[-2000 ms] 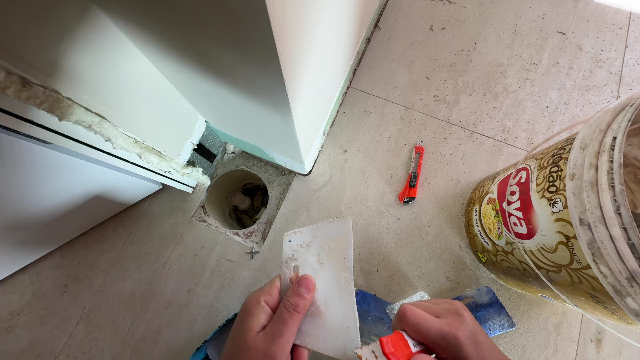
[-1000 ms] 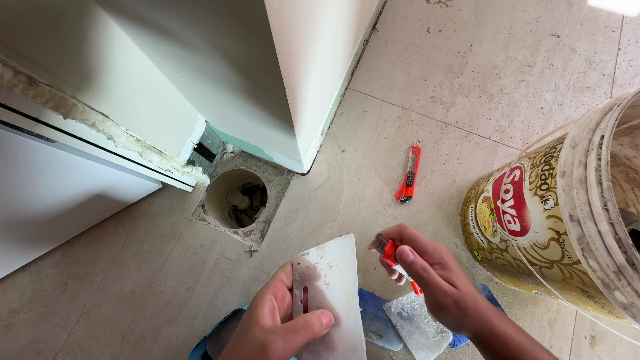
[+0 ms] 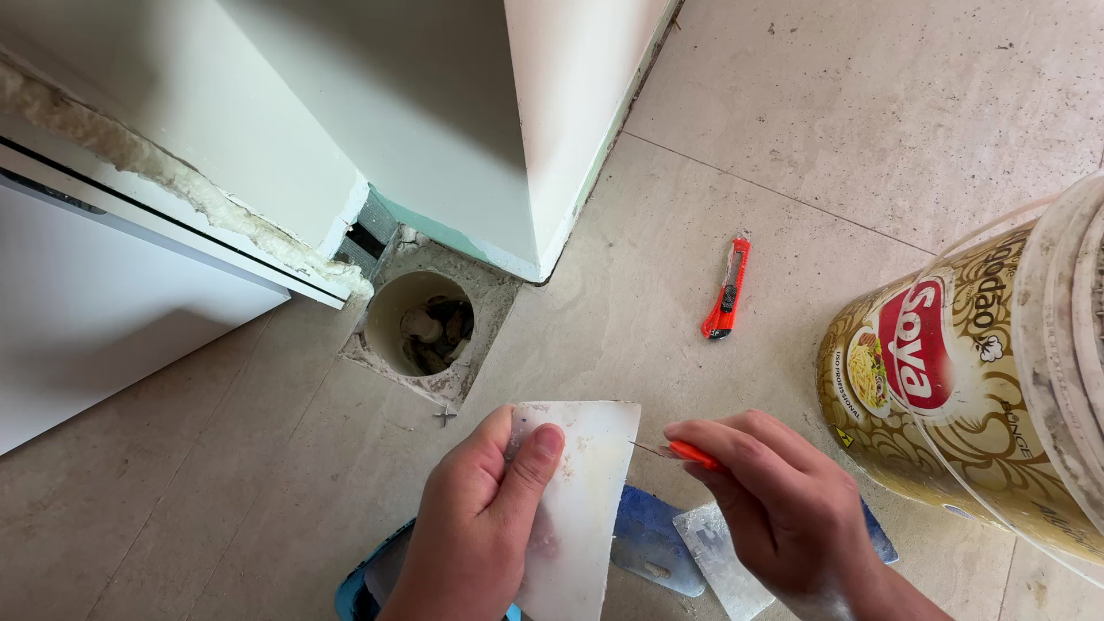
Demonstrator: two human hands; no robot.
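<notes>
My left hand [image 3: 483,509] grips a white plastic filler spreader [image 3: 586,483], its thumb lying flat on the face. In my right hand [image 3: 776,492] is a red tool [image 3: 697,454], mostly covered by the fingers, whose thin blade points left at the spreader's right edge; whether it touches is unclear. A red utility knife [image 3: 728,289] lies on the tiled floor above the right hand. Below the hands, a blue spreader [image 3: 655,539] and a whitish, stained spreader [image 3: 723,556] lie on the floor, partly behind the right hand.
A round drain pipe opening [image 3: 420,323] with debris inside sits in rough mortar at the wall corner [image 3: 536,267]. Foam lines a door frame [image 3: 172,194] at left. A Soya bucket [image 3: 931,371] stands at right. A light blue container [image 3: 354,595] shows at bottom left.
My right hand was low by the blue spreader, rose with the red tool, and now holds its blade at the white spreader's edge. The left hand kept hold of the spreader, shifting its grip.
</notes>
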